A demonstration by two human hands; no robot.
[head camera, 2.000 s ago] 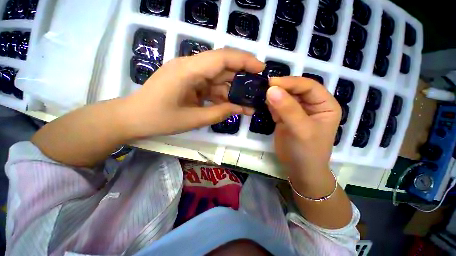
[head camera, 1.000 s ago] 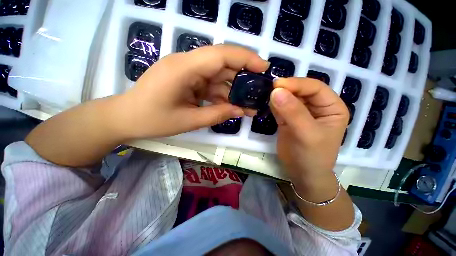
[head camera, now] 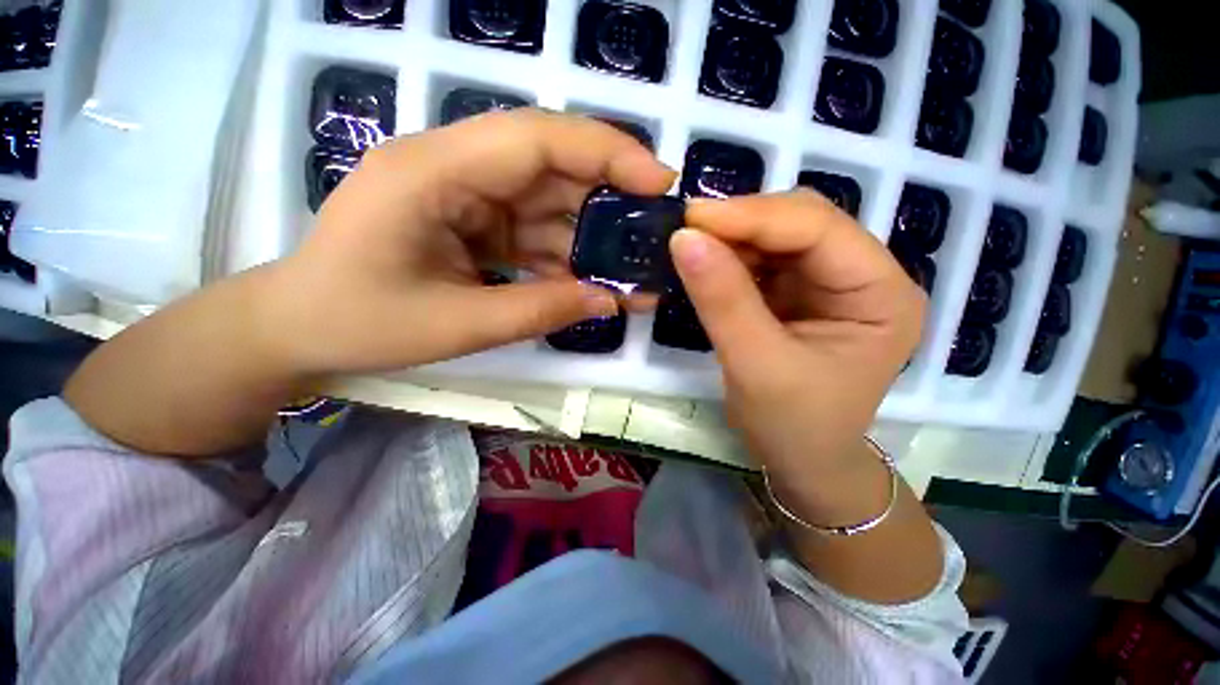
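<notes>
A glossy black rounded-square unit [head camera: 625, 241] is held above the compartment tray [head camera: 642, 380], with faint marks on its upper face. My left hand [head camera: 448, 241] grips it by its upper and lower edges between fingers and thumb. My right hand [head camera: 803, 301] pinches at the unit's right edge with thumb and forefinger; whether a film is between the fingertips cannot be seen. The white tray's pockets hold many similar black units. My hands hide some pockets.
A stack of white sheets [head camera: 134, 147] lies left of the tray. A neighbouring tray with black units [head camera: 20, 134] is at the far left. A blue box with a round dial [head camera: 1151, 462] and cable stands at the right bench end.
Both hands and the unit appear slightly further left in the view, and the tray has also shifted left in the picture. The grip on the unit looks the same.
</notes>
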